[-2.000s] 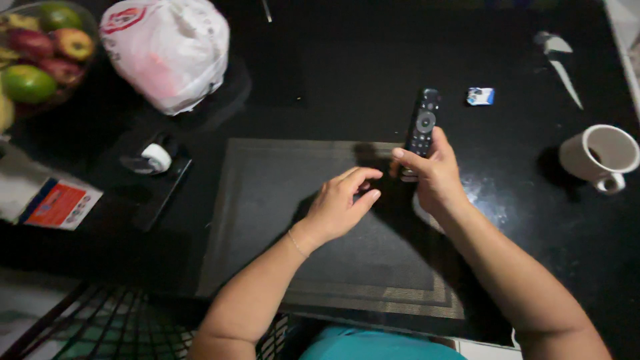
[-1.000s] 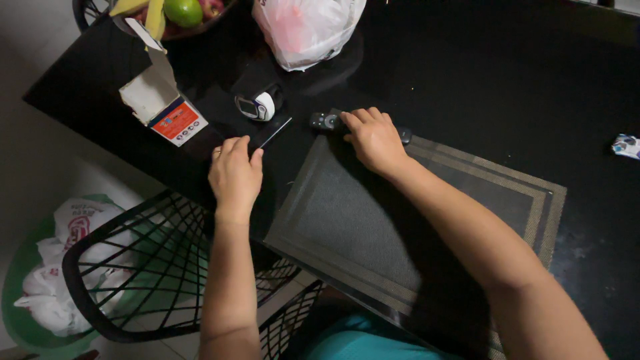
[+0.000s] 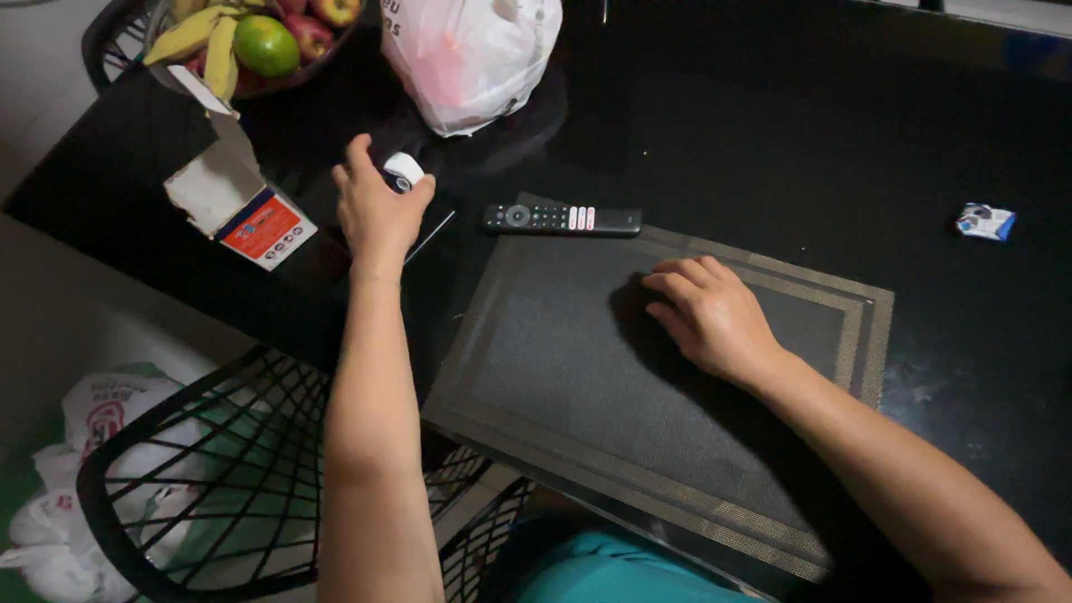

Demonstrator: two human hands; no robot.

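Observation:
My left hand [image 3: 378,201] reaches over a small white and dark device [image 3: 404,171], thumb and fingers on either side of it; whether they touch it, I cannot tell. Just below that hand lies a thin dark object [image 3: 430,236] with a shiny edge. My right hand [image 3: 712,316] holds nothing, its fingers loosely curled above the dark woven placemat [image 3: 586,352]. A black remote control [image 3: 563,220] rests across the placemat's upper left corner, between the two hands. Left of my left hand stands an opened cardboard box [image 3: 266,228] with an orange and blue panel.
A fruit bowl [image 3: 293,82] and a tied white plastic bag [image 3: 473,63] stand at the table's far side. A small blue and white packet [image 3: 986,223] lies at right. A black lattice-backed chair [image 3: 209,494] is at lower left, beside white plastic bags [image 3: 126,444] on the floor.
My right hand has let go of the remote control and moved back over the placemat. My left hand has moved from beside the thin dark object to the small device. The view has swung left since the first frame.

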